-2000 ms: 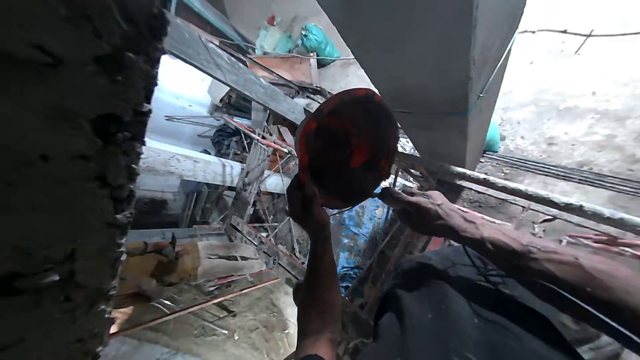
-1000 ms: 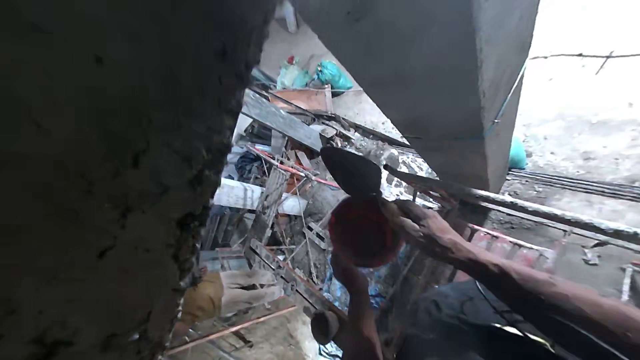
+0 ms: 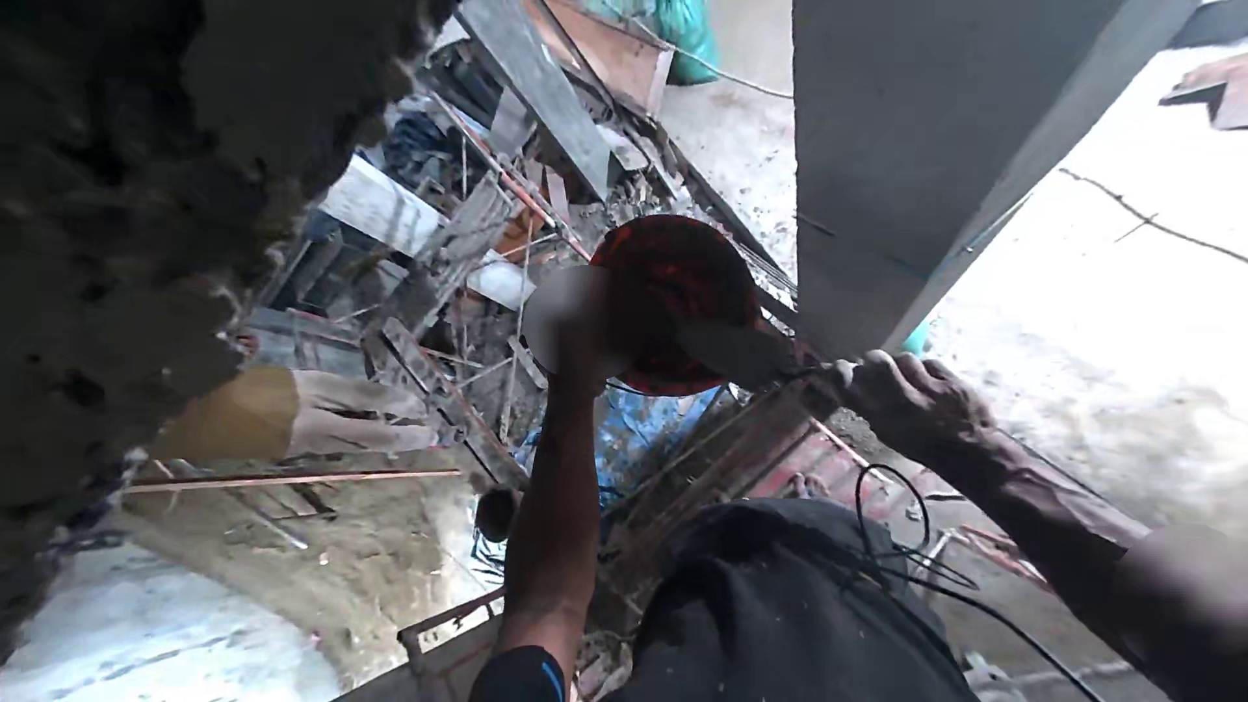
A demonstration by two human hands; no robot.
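Near the middle of the head view, a round red bowl-like container (image 3: pixel 673 263), dark inside, is held at its left side by my left hand (image 3: pixel 582 336), which is partly blurred. My right hand (image 3: pixel 902 395) grips the handle of a trowel (image 3: pixel 736 351) at the right. The trowel's dark blade lies over the container's lower right part. Whether the blade touches what is inside cannot be told.
A rough dark wall surface (image 3: pixel 127 195) fills the left. A grey concrete column (image 3: pixel 877 146) rises at the right. Far below lie boards, poles, a blue sheet (image 3: pixel 648 424) and green sacks (image 3: pixel 687 39). A black cable (image 3: pixel 975 595) hangs beside my legs.
The trowel blade stood above the container one second ago and now lies over its lower right part. The container's dark inside now faces me more. The view has shifted.
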